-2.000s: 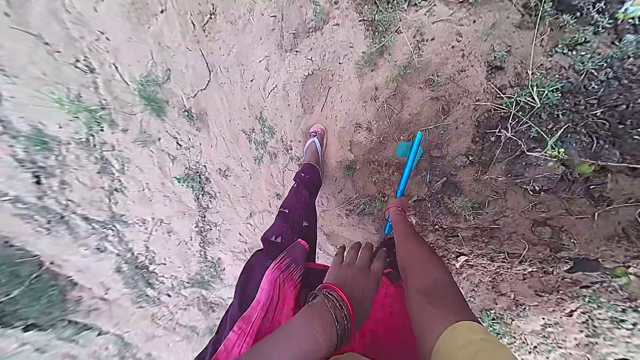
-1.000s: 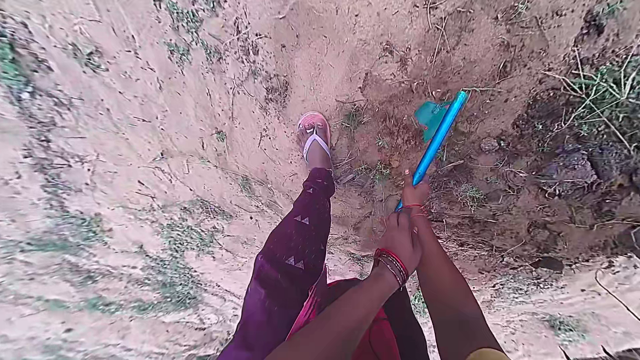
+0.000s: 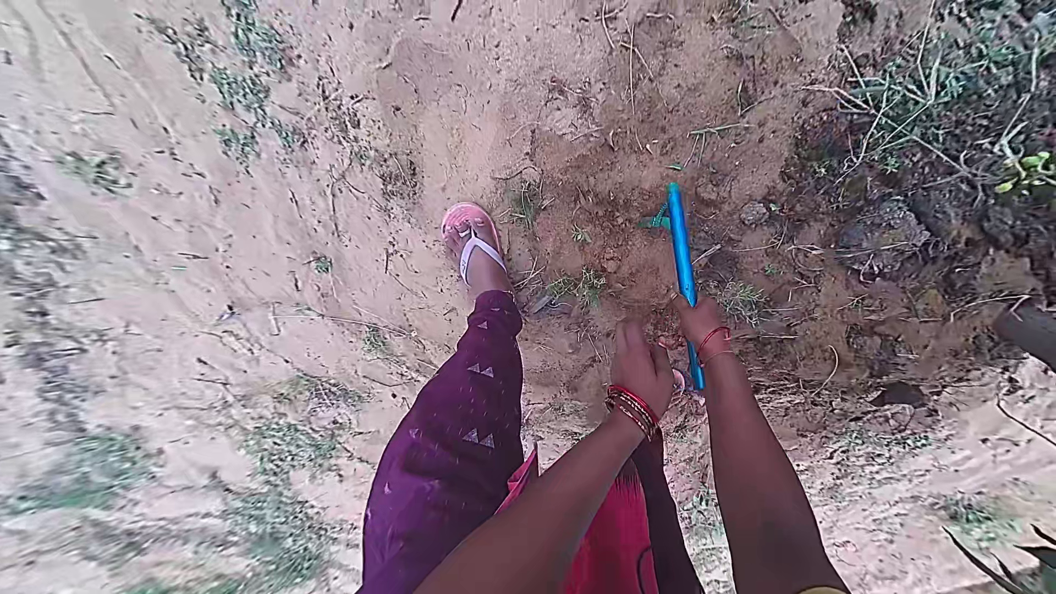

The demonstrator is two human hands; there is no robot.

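My right hand (image 3: pixel 700 320), a red band at its wrist, is closed around the lower part of a blue rod-shaped handle (image 3: pixel 682 247). A green piece (image 3: pixel 658 220) shows beside the handle near its far end; whether the two are joined is hard to tell. My left hand (image 3: pixel 643 367), with red and gold-coloured bangles, is just left of the handle's near end, apart from my right hand. Nothing shows in it, and its thumb stands away from its fingers.
My foot in a pink flip-flop with a white strap (image 3: pixel 477 247) stands on sandy soil (image 3: pixel 396 190). Small weeds (image 3: pixel 582 285) grow by it. Dry stems and grass (image 3: pixel 899 107) lie at the upper right. A dark stone or clod (image 3: pixel 883 235) is below them.
A second ago my left hand was against my right at the handle; now they are apart. The handle has swung from leaning right to leaning slightly left at its far end.
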